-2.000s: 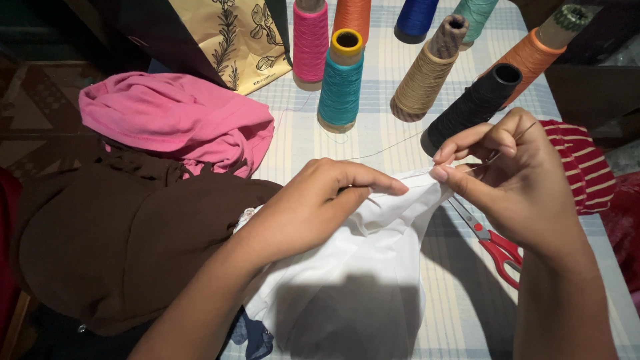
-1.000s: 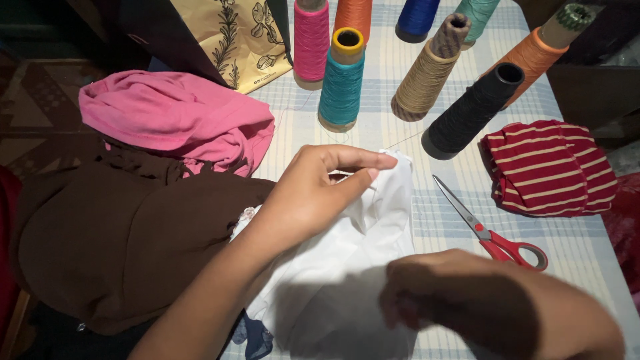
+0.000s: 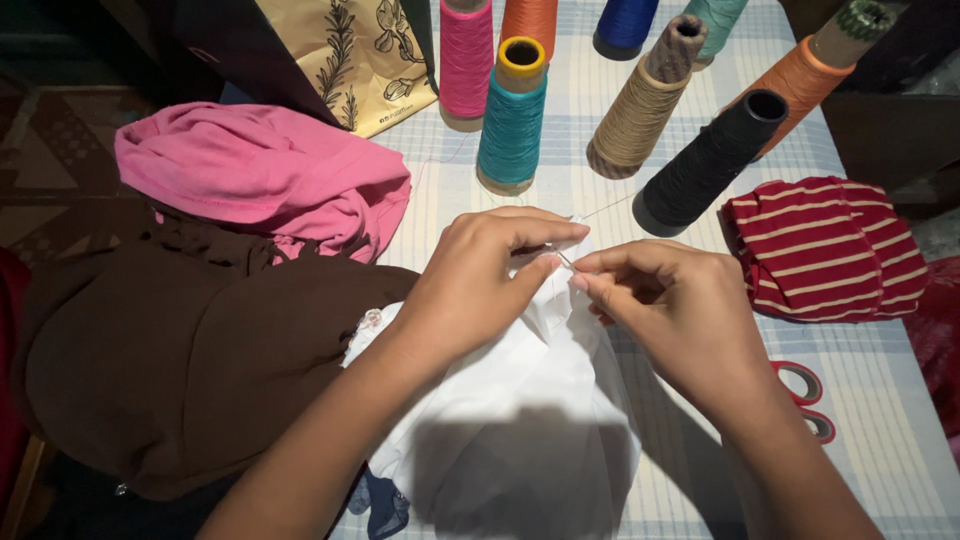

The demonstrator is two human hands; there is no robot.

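White fabric (image 3: 517,375) lies spread over the plaid cloth, its upper edge pinched between the thumb and fingers of my left hand (image 3: 495,270). My right hand (image 3: 660,300) is close beside it, thumb and forefinger closed on a thin sewing needle (image 3: 566,260) at the fabric's edge. A dark thread (image 3: 611,205) runs from near that edge toward a cone of black thread (image 3: 697,169). Red-handled scissors (image 3: 806,375) lie partly hidden under my right forearm, with only the handle loops showing.
Several thread cones stand at the back, among them a teal one (image 3: 512,127), a pink one (image 3: 465,67) and a tan one (image 3: 637,112). Pink fabric (image 3: 262,165) and dark brown fabric (image 3: 187,360) are heaped at left. Folded red striped fabric (image 3: 829,251) lies at right. A paper bag (image 3: 360,52) stands behind.
My right hand was at the fabric's edge, then lower down near the front, and is now back up beside my left hand. My left hand has kept hold of the fabric.
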